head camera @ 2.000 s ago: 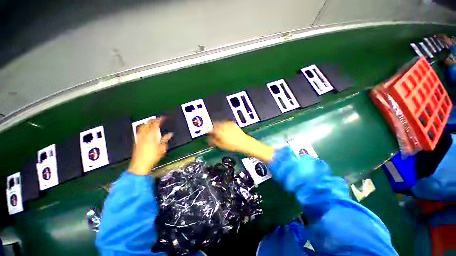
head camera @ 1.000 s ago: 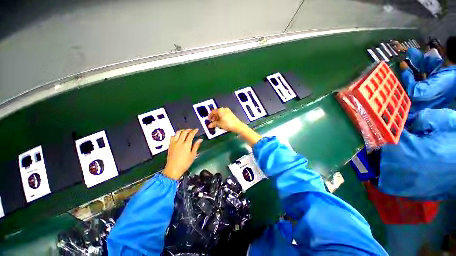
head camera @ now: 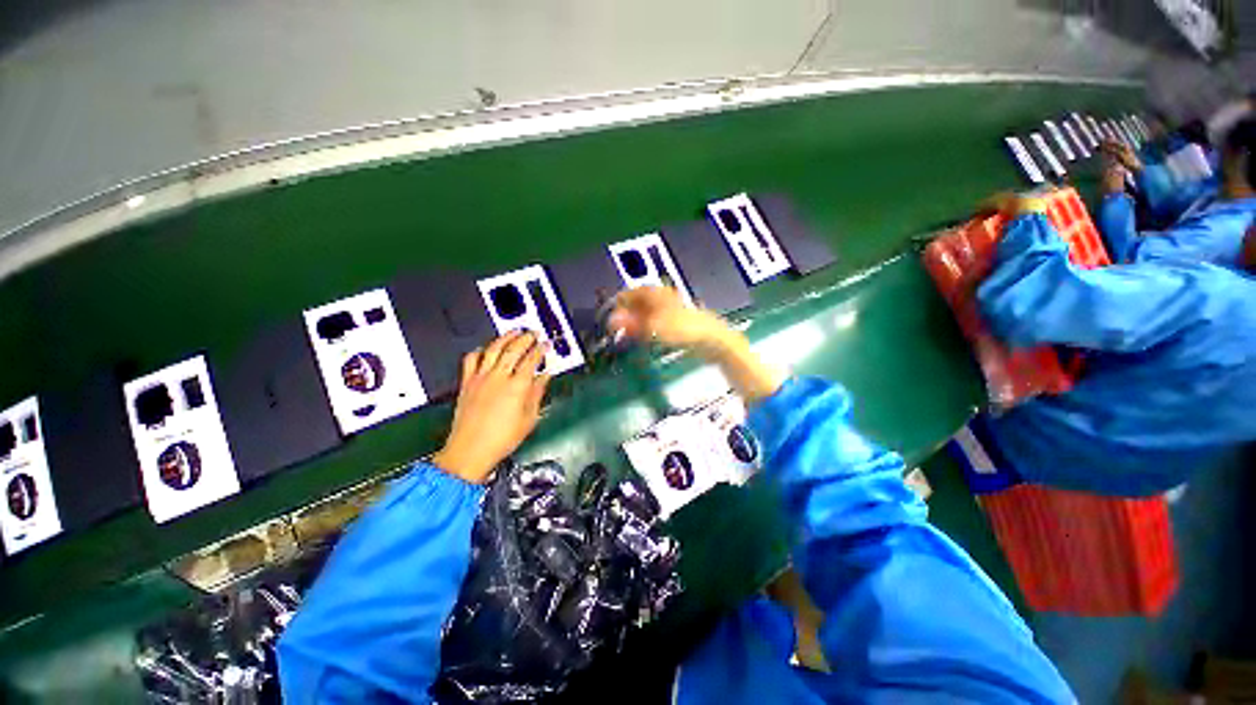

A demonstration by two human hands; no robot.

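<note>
Open gift boxes with white insert trays (head camera: 365, 361) and black lids (head camera: 455, 331) lie in a row on the green belt. My left hand (head camera: 499, 400) rests its fingertips on the lower end of a two-slot insert (head camera: 562, 344); nothing shows in its grasp. My right hand (head camera: 668, 320) is blurred over the lower end of the insert (head camera: 641, 258) to the right; a small dark thing shows at its fingertips, but I cannot tell if it is held. A pile of bagged black accessories (head camera: 551, 551) lies between my forearms.
Printed white cards (head camera: 675, 468) lie on the ledge right of the pile. More bagged accessories (head camera: 227, 640) lie at the lower left. A neighbouring worker in blue (head camera: 1116, 317) reaches over a red-orange tray (head camera: 964, 262). Stacked red trays (head camera: 1081, 551) stand below.
The boxes have shifted left in view. My left hand has moved onto a two-slot insert. My right hand has moved right to another box. The neighbour's arm now reaches across the red-orange tray.
</note>
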